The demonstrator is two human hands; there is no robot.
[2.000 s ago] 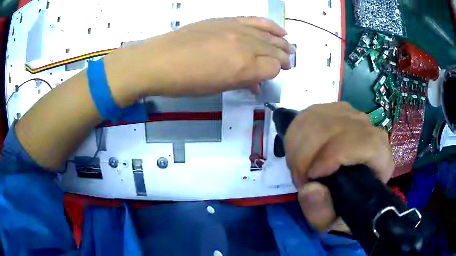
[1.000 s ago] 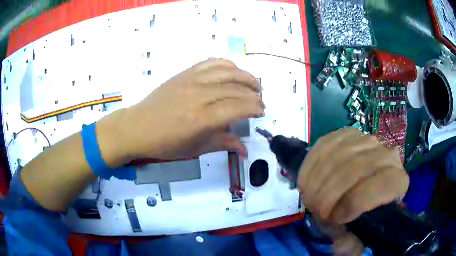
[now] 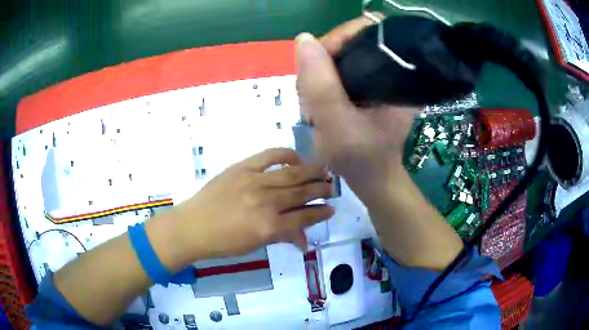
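The white panel (image 3: 135, 155) lies in front of me with small holes, grey patches, a red flat cable (image 3: 234, 268) and a multicolour ribbon cable (image 3: 110, 211). My left hand (image 3: 261, 203), with a blue wrist strap (image 3: 148, 254), rests over the panel's middle right, fingers slightly spread; what lies under the fingers is hidden. My right hand (image 3: 355, 122) is raised over the panel's upper right, blurred, gripping the black electric screwdriver (image 3: 407, 61). The screwdriver's handle, wire hook and cord show; its bit is hidden.
The orange-red carrier (image 3: 161, 77) shows behind the panel. Small green circuit boards (image 3: 462, 187) lie piled at the right on pink-red bubble wrap (image 3: 507, 235), beside a rolled piece (image 3: 507, 127). A white round device (image 3: 568, 155) stands at far right. The cord hangs across the right side.
My right hand has swung the screwdriver up and away from the panel, leftward and farther back. My left hand stays over the same part of the panel. The whole panel appears lower in view.
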